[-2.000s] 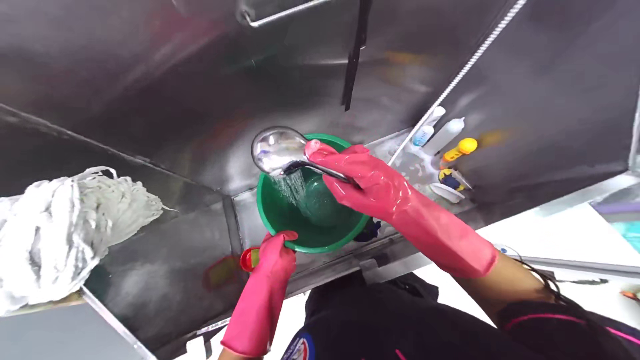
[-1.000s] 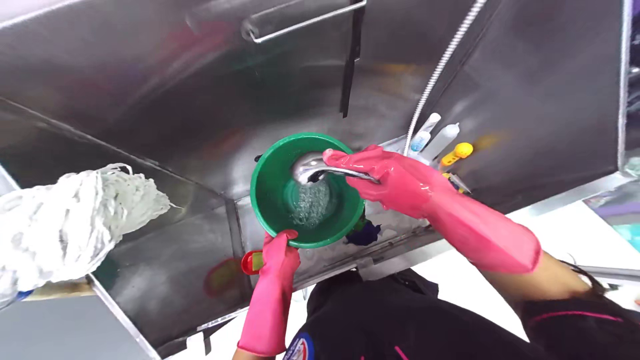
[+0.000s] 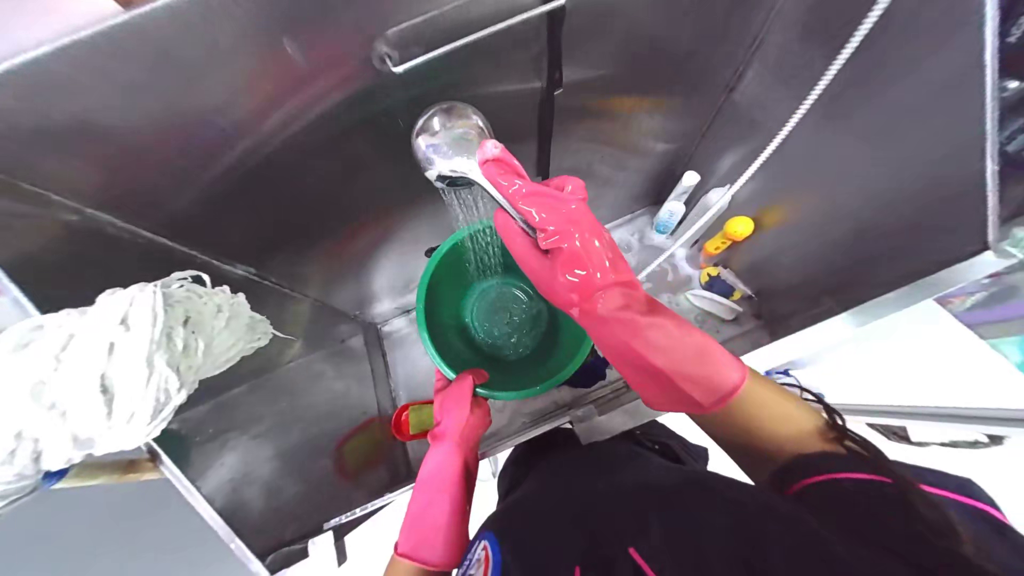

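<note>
My right hand, in a wet pink rubber glove, grips the handle of a chrome handheld shower head. Water sprays down from the shower head into a green plastic basin, where some water lies at the bottom. My left hand, in a matching glove, holds the basin's near left rim. Beside my left wrist lies a red dish with a yellow-green sponge. A white corrugated hose runs down past the right forearm.
A stainless steel sink surrounds the basin. A white string mop head rests over the left edge. Bottles, a yellow-capped bottle and a white-backed brush lie among suds at right. A metal bar is on the far wall.
The shower head has moved out of the basin to above its far left rim, still spraying. The basin looks emptier of foamy water than one second ago. My left hand keeps its hold on the rim.
</note>
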